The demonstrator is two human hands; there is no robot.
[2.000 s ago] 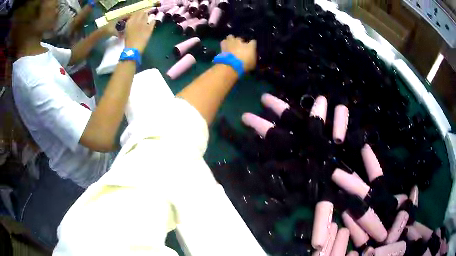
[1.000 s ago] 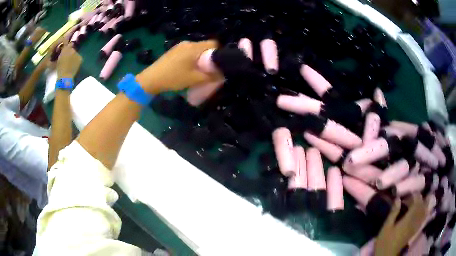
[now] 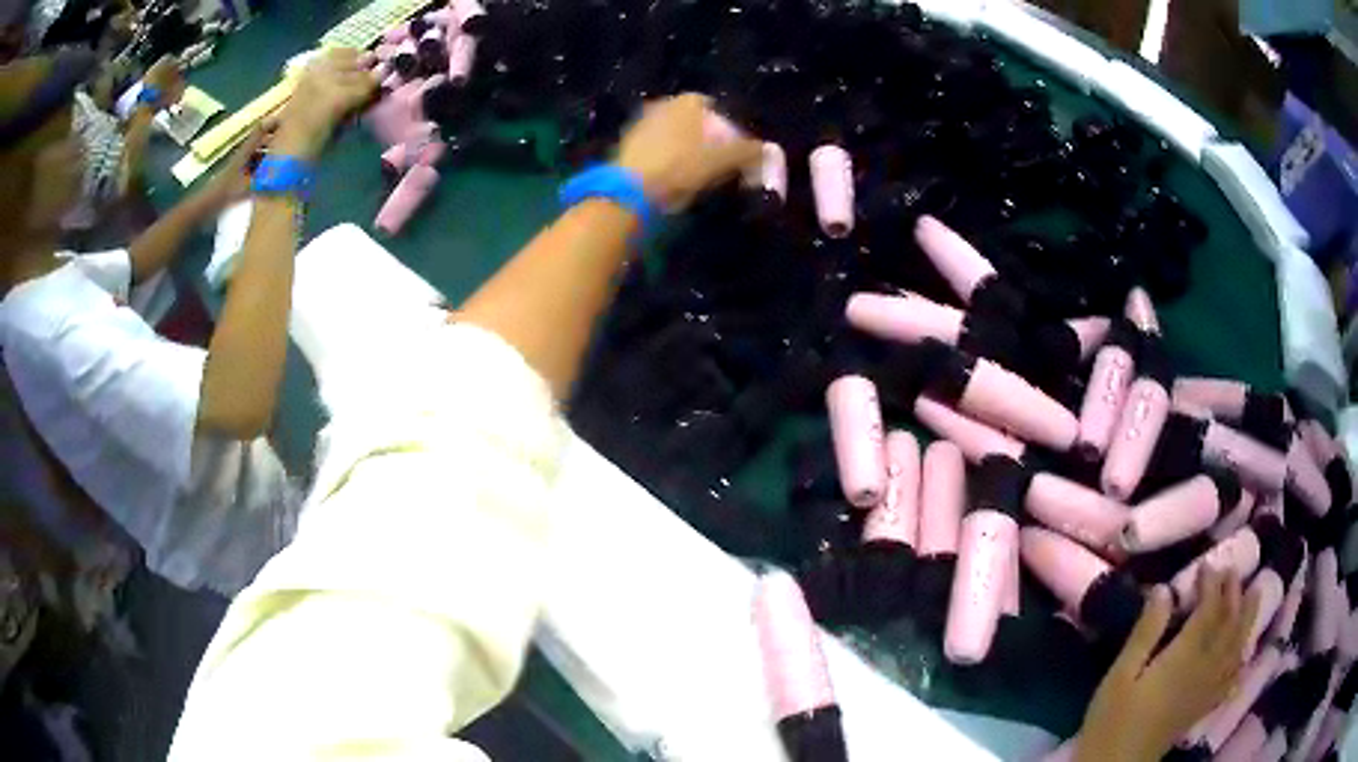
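Observation:
Pink-and-black items [image 3: 855, 439] lie loose over a dark mass of black pieces [image 3: 670, 343] on the green table. My left hand [image 3: 678, 149], with a blue wristband, reaches over the black pieces. A blurred pink patch shows at its fingertips; whether it grips an item is unclear. My right hand [image 3: 1191, 648] is at the lower right, fingers apart, resting on the pile of pink-and-black items. One pink-and-black item [image 3: 792, 648] lies on the long row of white packing bags [image 3: 655, 543] at the near table edge. A clear film [image 3: 894, 648] lies beside the row.
Another person [image 3: 134, 402] in white sits at the left, an arm with a blue wristband over the table. More pink items [image 3: 402, 194] and a yellow strip [image 3: 238, 127] lie at the upper left. A white padded rim [image 3: 1251, 194] curves along the far right. A purple box [image 3: 1318, 179] stands beyond.
My left hand has moved away from the near side and no longer clearly shows the item it held. A pink-and-black item now lies on the white row. My right hand stays at the pile.

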